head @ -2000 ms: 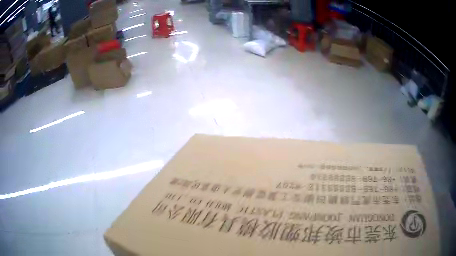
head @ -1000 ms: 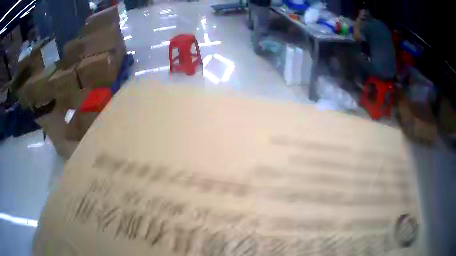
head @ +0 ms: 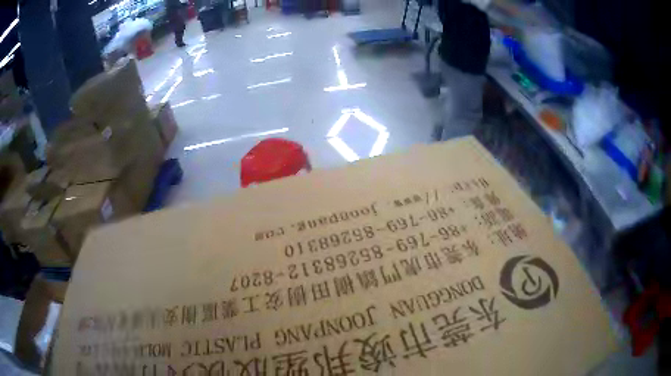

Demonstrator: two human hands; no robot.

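Note:
A large tan carton (head: pixel 221 257) with dark Chinese and English print and a round logo fills the lower part of the view, close in front of me. Its print appears upside down and its far edge slants up to the right. Neither my left hand nor my right hand shows; the carton's near side and bottom are cut off by the picture's edge.
A red stool (head: pixel 274 161) stands just beyond the carton. Stacked cartons (head: pixel 103 147) stand at the left. At the right, a person (head: pixel 463 66) stands by a long workbench (head: pixel 566 158) with bags and blue trays. A platform trolley (head: pixel 382 37) is farther back.
The view has moved forward past the stacked cartons, and the stool and bench are nearer. The carton has turned in view, its logo now higher and farther left. The seated person is out of view.

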